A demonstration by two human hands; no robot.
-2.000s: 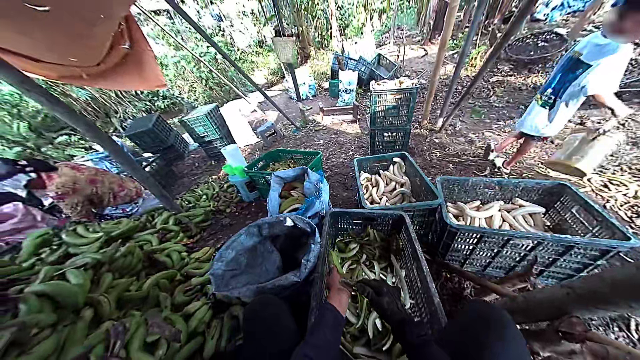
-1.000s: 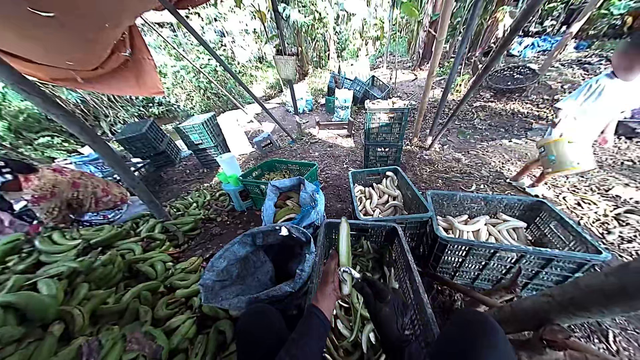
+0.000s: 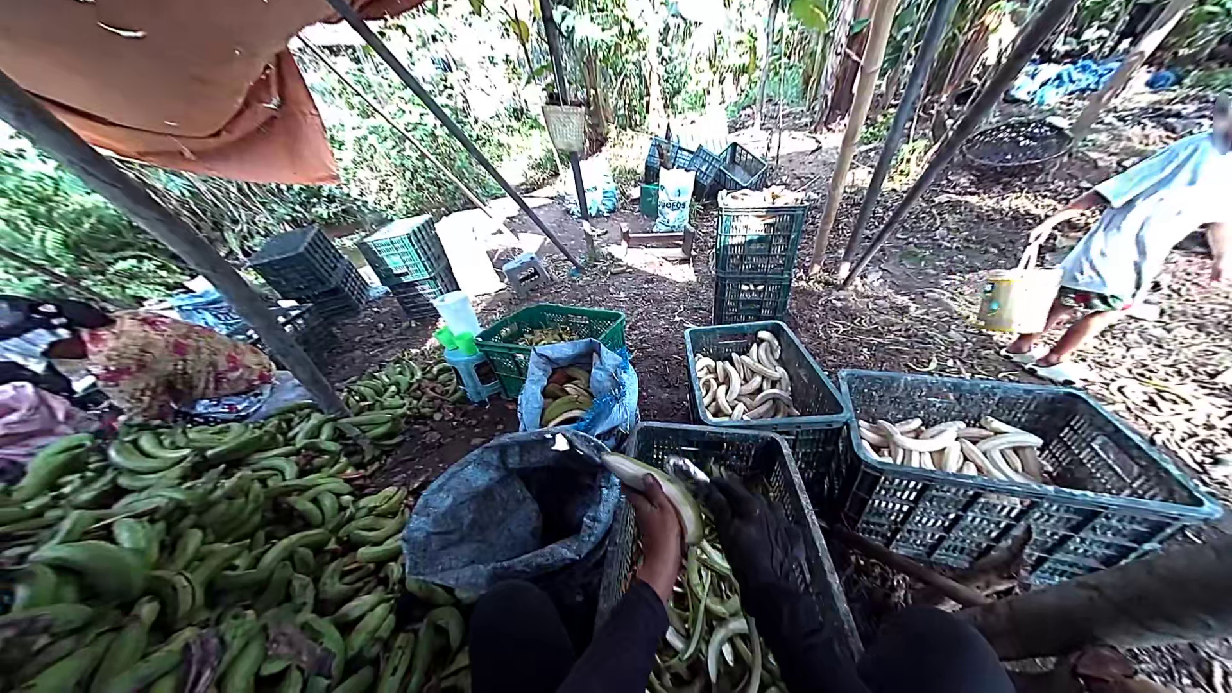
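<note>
My bare left hand point(image 3: 658, 531) is closed around a partly peeled green banana point(image 3: 656, 489), tilted with its far end toward the blue sack point(image 3: 452, 534). My right hand point(image 3: 746, 515), in a dark glove, holds a small metal tool point(image 3: 686, 470), probably a peeling blade, beside the banana. Both hands are above a dark plastic crate point(image 3: 808, 539) that holds green peels point(image 3: 707, 577). Peeled bananas point(image 3: 746, 380) fill part of the crate ahead, and more peeled bananas point(image 3: 953, 448) lie in the wide crate at the right.
Green bananas point(image 3: 241, 568) are heaped at the left. A smaller blue sack point(image 3: 616, 390) and a green crate point(image 3: 606, 327) stand ahead. A person point(image 3: 1145, 212) with a bucket point(image 3: 1020, 298) is at the right; another person point(image 3: 173, 361) bends at the left. A wooden pole point(image 3: 1107, 597) crosses the lower right.
The banana was upright over the crate a second ago; it now tilts left toward the sack. The person at the right has moved, with the bucket now hanging from a hand.
</note>
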